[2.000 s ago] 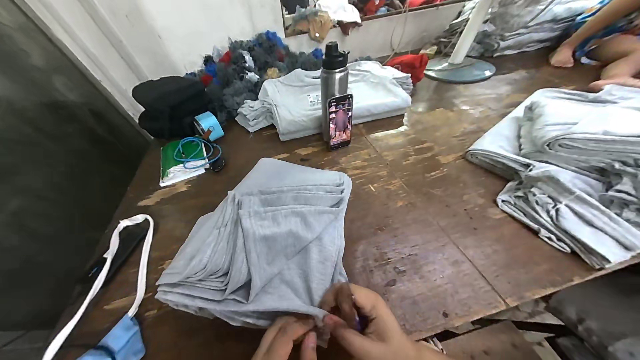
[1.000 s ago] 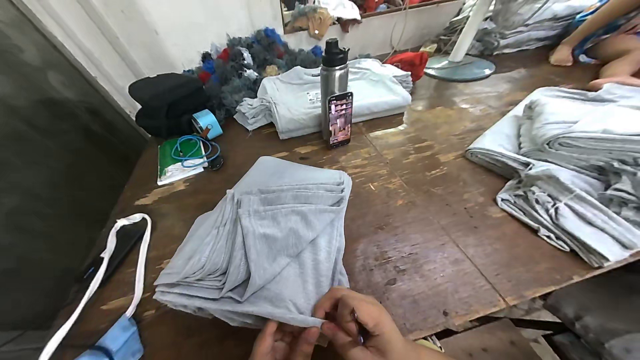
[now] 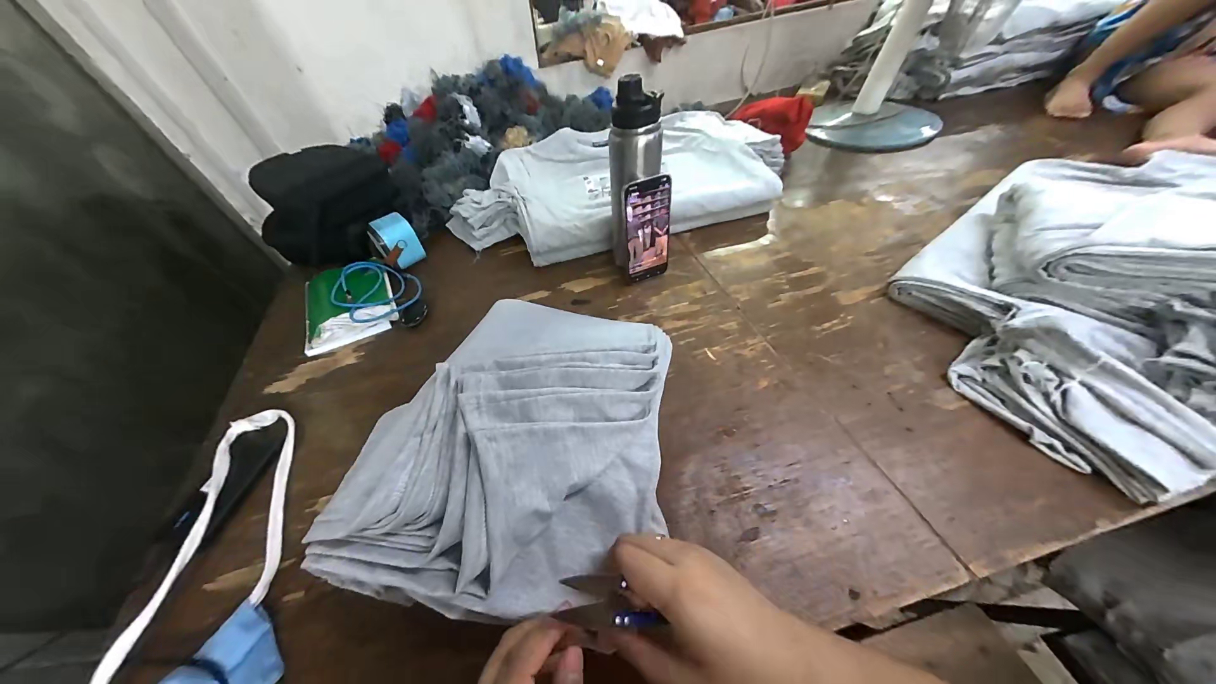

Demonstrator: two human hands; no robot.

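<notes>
A layered stack of folded grey fabric (image 3: 560, 456) lies on the worn wooden table in front of me. At its near edge my right hand (image 3: 684, 608) grips a small pair of thread snips (image 3: 594, 598), with blades pointing left and a blue part showing. My left hand (image 3: 534, 654), cut off by the bottom edge of the view, pinches the near edge of the fabric beside the blades. What exactly lies between the blades cannot be told.
A phone (image 3: 648, 228) leans on a steel bottle (image 3: 635, 142), before folded light shirts (image 3: 570, 190). Piled grey garments (image 3: 1073, 285) lie right. At left are a blue face mask (image 3: 237, 646), a green packet (image 3: 332, 304) and a blue tape roll (image 3: 397, 239). Another person's hand (image 3: 1071, 97) rests at the far right.
The snips have come into view in my right hand, their blades now at the fabric's near edge. The fabric stack has stayed in about the same place.
</notes>
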